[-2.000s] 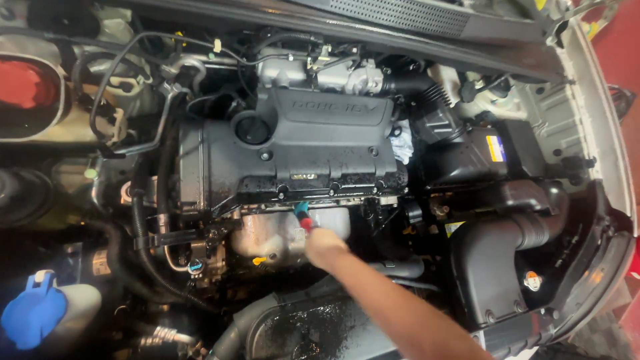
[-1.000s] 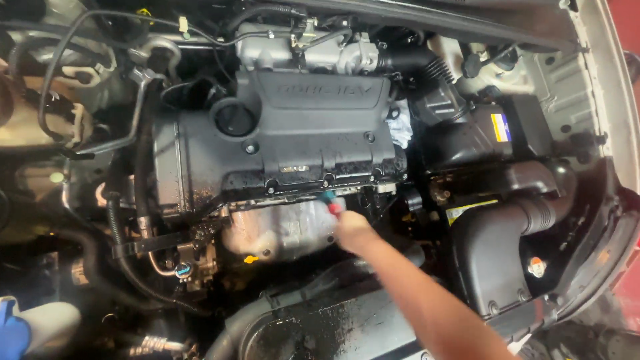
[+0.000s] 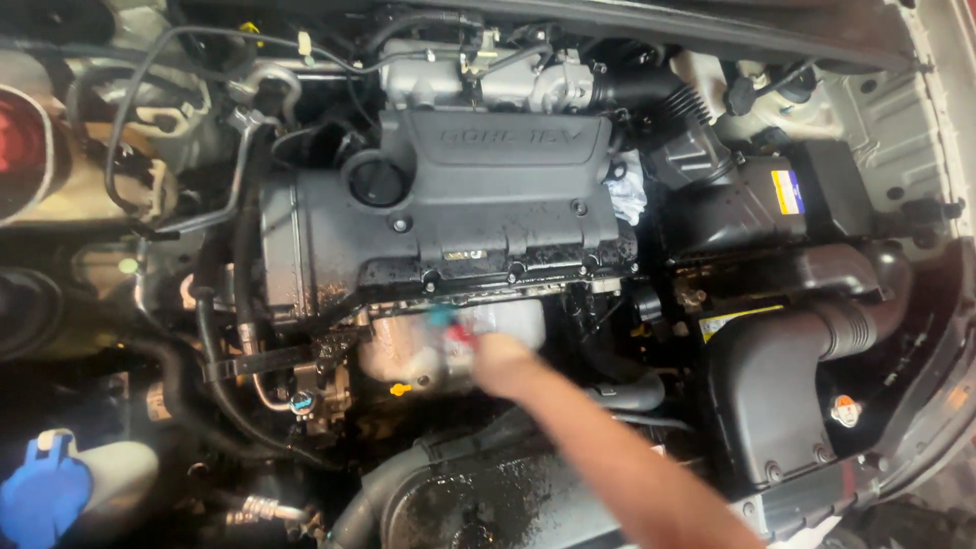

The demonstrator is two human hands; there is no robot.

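My right hand reaches in from the lower right, closed on the red handle of a small brush with teal bristles; both are blurred. The bristle end lies over the upper part of the metal exhaust heat shield, just below the front edge of the black plastic engine cover. That cover is wet with droplets and has bolts along its lower edge. A round black oil filler cap sits at its left. My left hand is outside the view.
A yellow dipstick handle stands below the shield. Black hoses run down the left, near a blue reservoir cap. At right are the black air intake duct and a crumpled white plastic bag or cloth. A wet black cover lies in front.
Between one second ago and now, my right hand and the brush have moved left along the lower edge of the engine cover. Before that they had moved to the right.
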